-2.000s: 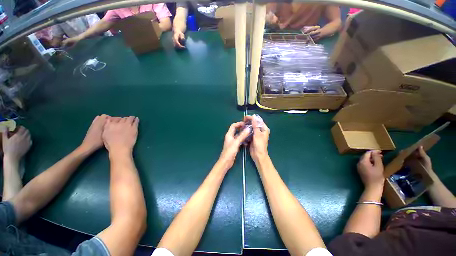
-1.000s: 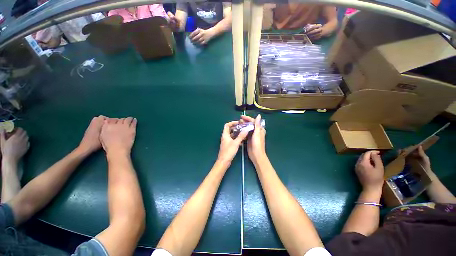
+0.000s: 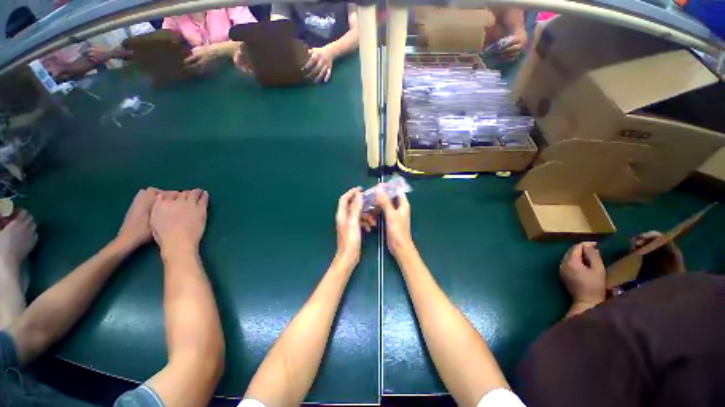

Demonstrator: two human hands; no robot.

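Note:
A small bagged device (image 3: 385, 191) in shiny clear plastic is held between my two hands, just in front of the pale posts and above the bench seam. My left hand (image 3: 350, 226) grips its left end. My right hand (image 3: 395, 219) holds its right part, with crinkled plastic sticking out past the fingers. The fingers hide part of the device. Both hands are bare.
An open carton (image 3: 469, 159) of shiny clear bags stands beyond, right of the posts (image 3: 371, 95). An empty small box (image 3: 566, 216) and a large shipping carton (image 3: 612, 87) are at right. Neighbours' arms (image 3: 187, 270) rest at left; a person (image 3: 636, 342) leans in at right.
The bagged device is turned and shows more of its clear plastic at the upper right. The person at right has leaned forward over the small carton. People opposite have moved their open boxes.

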